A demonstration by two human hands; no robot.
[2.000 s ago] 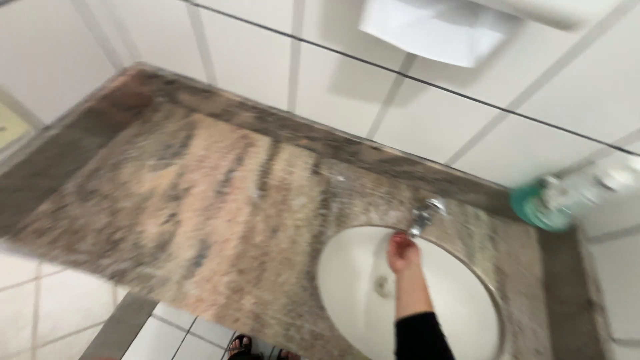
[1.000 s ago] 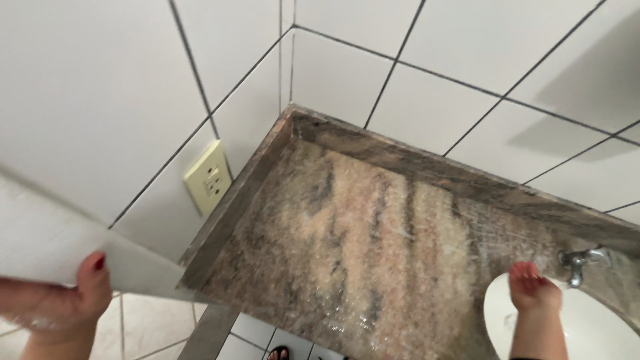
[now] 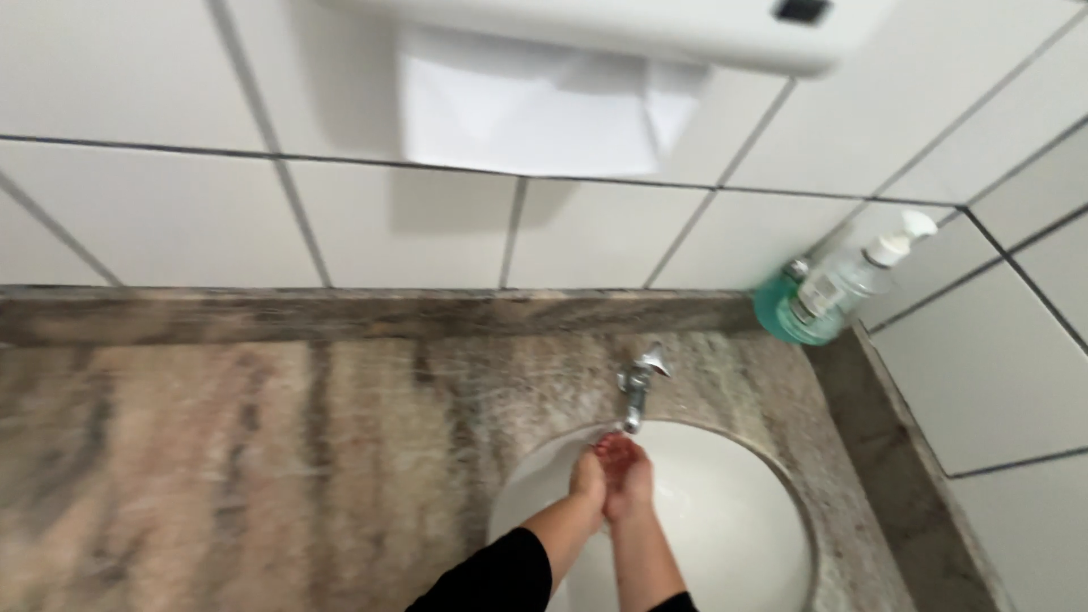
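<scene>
Both of my hands are together under the spout of a chrome faucet (image 3: 636, 391), over a white oval sink basin (image 3: 731, 518). My left hand (image 3: 589, 483) is on the left and touches my right hand (image 3: 627, 478). Their palms face up, cupped side by side, and look wet just below the spout. No object is visible in either one. Black sleeves cover the forearms in part. Whether water is running is hard to tell from the blur.
A stone countertop (image 3: 255, 459) surrounds the basin and runs left. Pump bottles with green liquid (image 3: 824, 297) stand in the back right corner. Above, a white dispenser (image 3: 595, 25) on the tiled wall has a paper towel (image 3: 544, 110) hanging out.
My left hand, at the far left one second ago, has come to the basin and joined my right hand under the faucet. The view has swung right.
</scene>
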